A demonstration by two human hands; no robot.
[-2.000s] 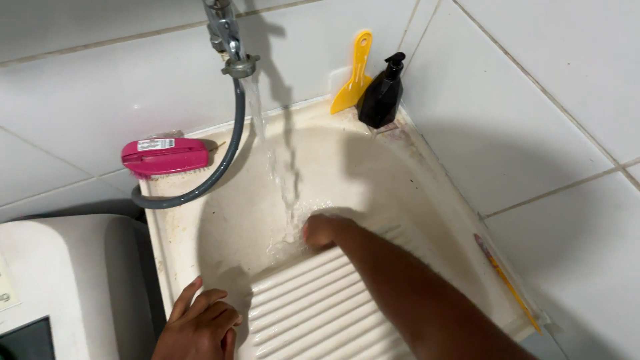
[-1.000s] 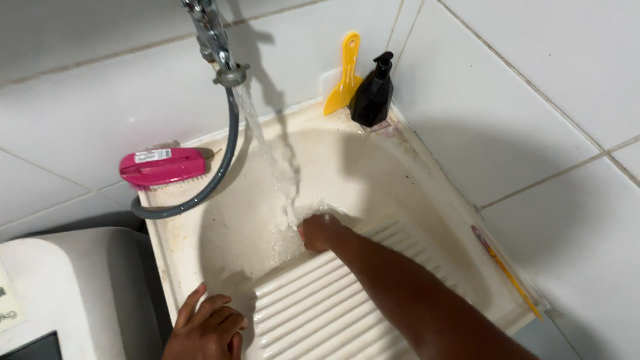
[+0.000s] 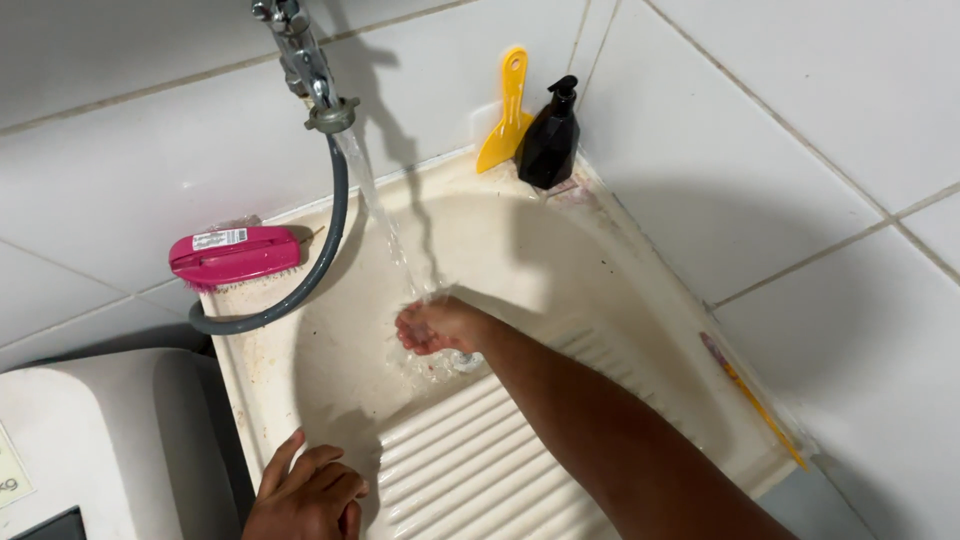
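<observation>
Water runs from the metal tap [image 3: 330,112] into a cream laundry sink [image 3: 480,247] with a ribbed washboard [image 3: 465,457]. My right hand [image 3: 435,326] is under the stream, palm partly upward and fingers curled, with water in the palm. It is above the basin, near the upper edge of the washboard. Below it, water splashes around a shiny spot that looks like the drain. My left hand [image 3: 311,487] is at the sink's left edge beside the washboard, its fingers loosely bent and apart, with no object visible in it.
A pink scrubbing brush [image 3: 236,255] rests on the back left rim beside a curved grey hose [image 3: 335,217]. A yellow plastic scraper [image 3: 510,112] and a black pump bottle [image 3: 550,139] stand at the back corner. A thin paintbrush [image 3: 754,401] lies along the right rim. A white appliance [image 3: 112,442] adjoins the left.
My right hand has risen from the bottom of the basin into the running water, and its palm now shows. My left hand has stayed near the sink's left edge.
</observation>
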